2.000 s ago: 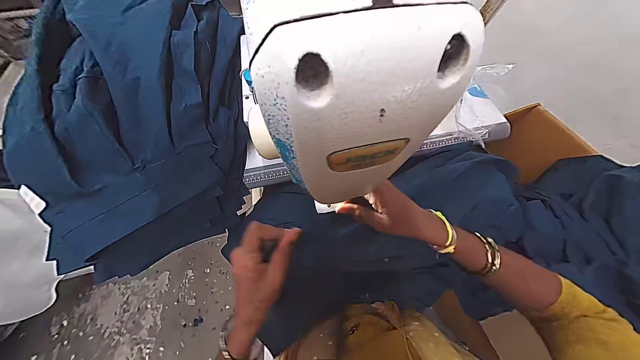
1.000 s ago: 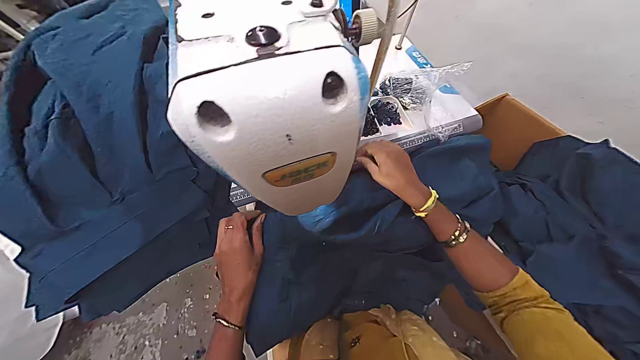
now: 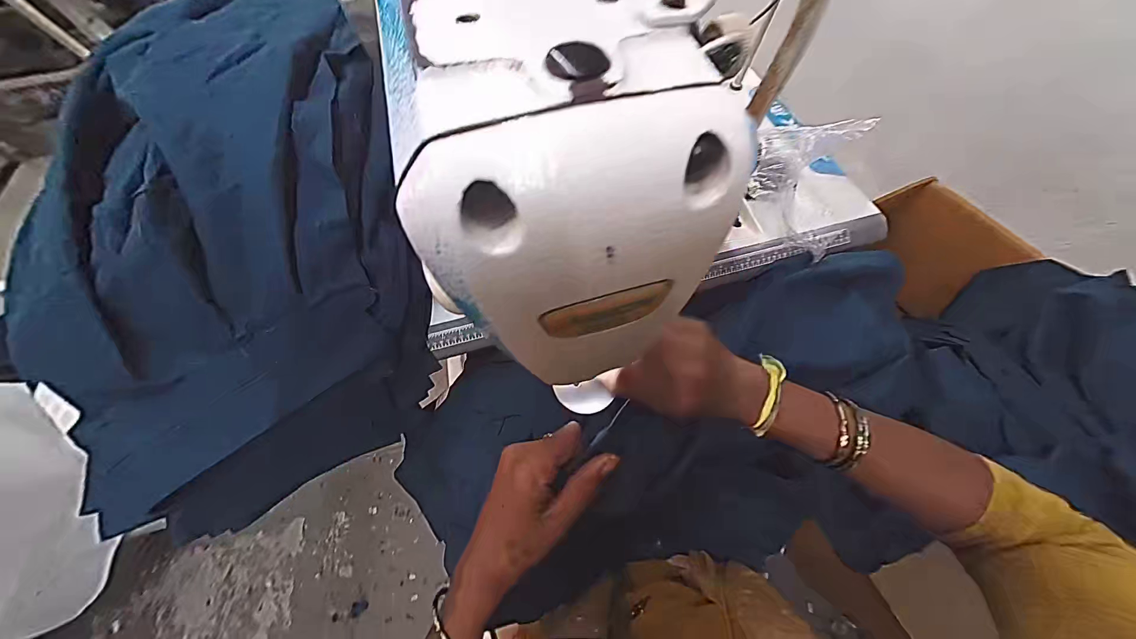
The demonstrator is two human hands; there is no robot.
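The white head of a sewing machine [image 3: 586,213] fills the upper middle, with a bright round spot of light under its lower end. Dark blue fabric [image 3: 701,479] lies below it and spreads over the lap. My left hand [image 3: 541,497] rests on this fabric, thumb and forefinger apart with a fold between them; whether they pinch it is unclear. My right hand [image 3: 683,373], blurred, is curled close beside the machine's lower end, above the fabric. A thin light line, perhaps thread, runs just below its fingers. What its fingertips hold cannot be made out.
A large pile of dark blue fabric [image 3: 231,222] stands at the left. Behind the machine's right side lie clear plastic wrap [image 3: 799,169] and a ruler-marked table edge [image 3: 763,257]. A cardboard box [image 3: 950,231] with more blue fabric is at the right. A white surface [image 3: 44,515] is at far left.
My left hand has moved from the fabric's left edge in toward the machine's lower end, its thumb and forefinger now spread. My right hand has come down nearer that end.
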